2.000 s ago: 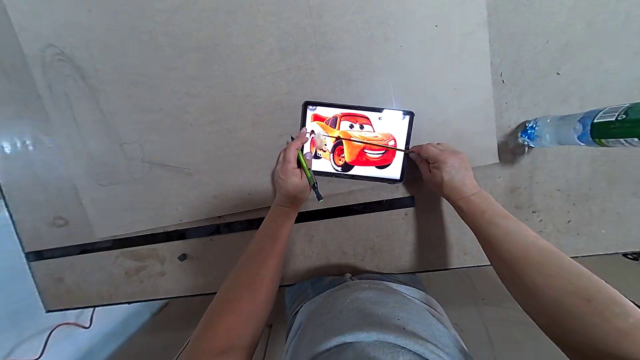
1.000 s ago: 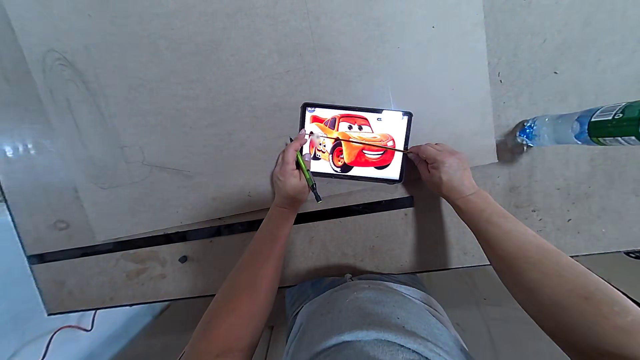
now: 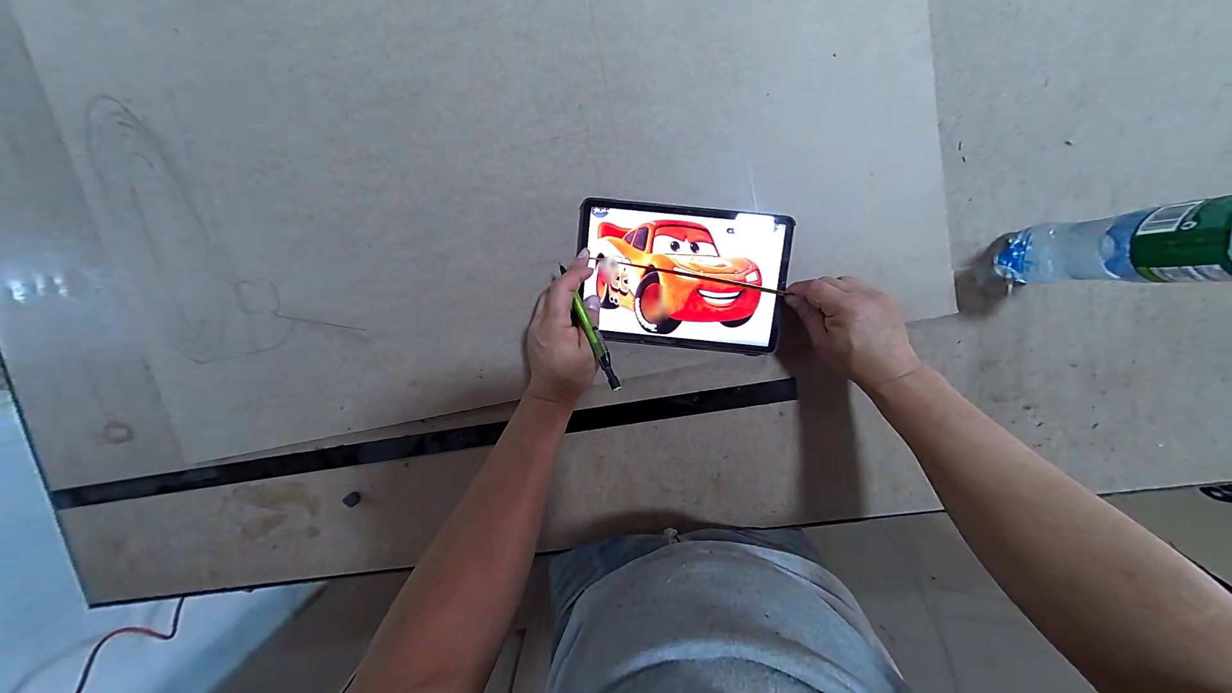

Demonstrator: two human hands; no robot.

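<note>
A tablet (image 3: 688, 337) in a dark case lies on a large sheet of paper, its screen lit with a red cartoon car. A thin dark stick or cord (image 3: 712, 276) crosses the screen, sloping slightly down to the right. Its right end is pinched between the thumb and fingers of my right hand (image 3: 857, 327), at the tablet's right edge. My left hand (image 3: 563, 337) is at the left edge, fingertips by the other end of the thin piece, and holds a green and black pen-like tool (image 3: 590, 332) that points down toward me.
A plastic bottle (image 3: 1068, 252) with a green label lies on its side at the right. Faint pencil lines (image 3: 257, 296) mark the paper (image 3: 414, 192) at left. A dark strip (image 3: 404, 448) runs along the board near its front edge, with a small dark lump (image 3: 351, 499) before it.
</note>
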